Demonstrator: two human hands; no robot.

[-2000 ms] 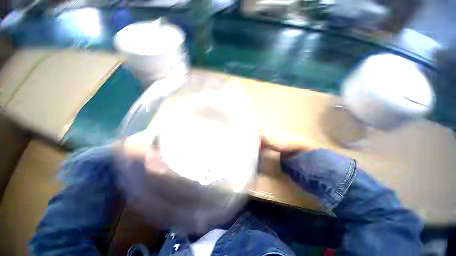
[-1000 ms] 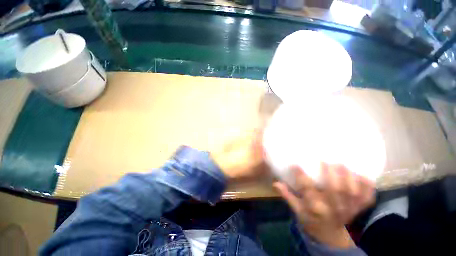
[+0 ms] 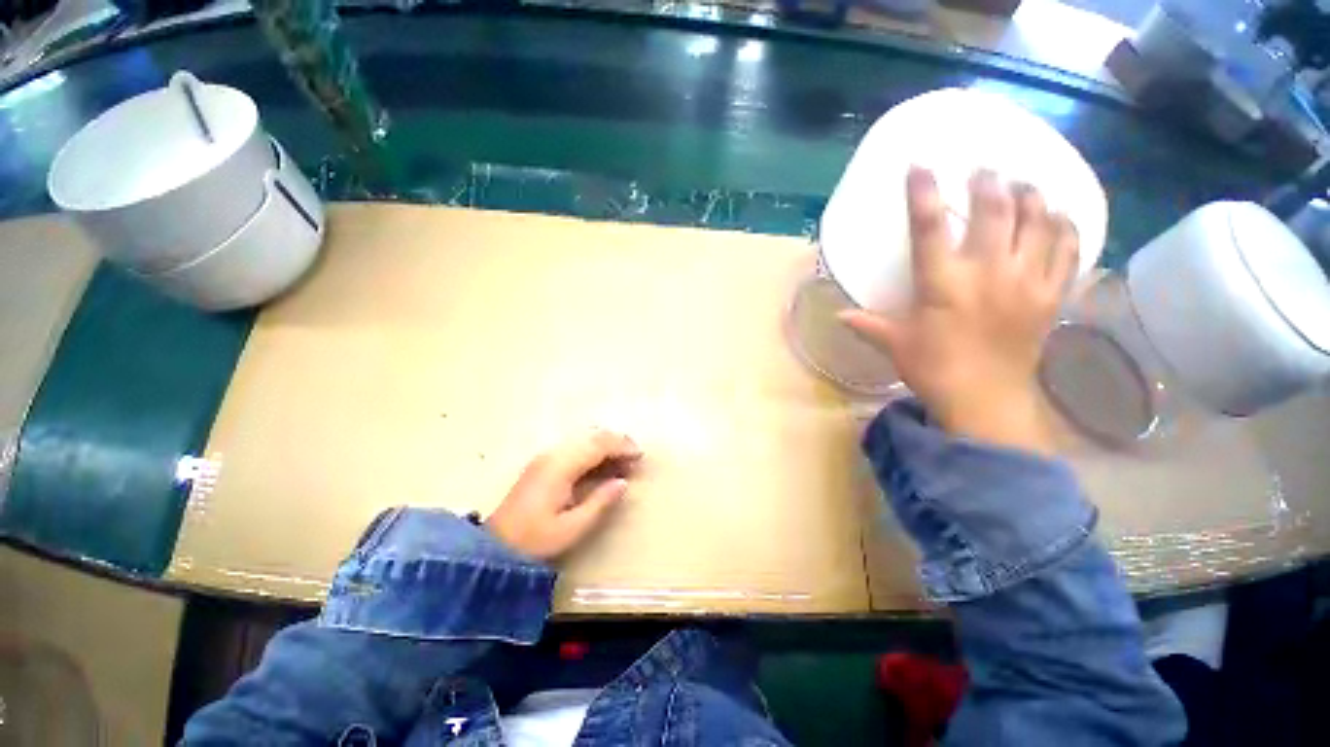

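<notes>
A white pot [image 3: 875, 190] stands upside down at the right of the bench, with a clear rim around its lower end. My right hand [image 3: 985, 299] lies spread with its palm on this pot. A second white pot [image 3: 1225, 299] stands upside down at the far right, also with a clear rim below it. My left hand [image 3: 562, 493] rests empty on the cardboard at the middle front, fingers slightly curled and apart. A nested stack of white pots [image 3: 204, 204] leans at the left, with repeated rims and slots.
Tan cardboard sheet [image 3: 584, 321] covers the bench, with clear tape along its front edge. A green surface [image 3: 124, 416] shows at the left. A green post [image 3: 321, 66] rises behind the stack. A red item [image 3: 922, 692] is below the front edge. Brown cardboard [image 3: 88, 635] is at lower left.
The pot that was under my right hand now stands at the far right. My right hand has moved up and back onto the other pot. My left hand has drawn back left to the front.
</notes>
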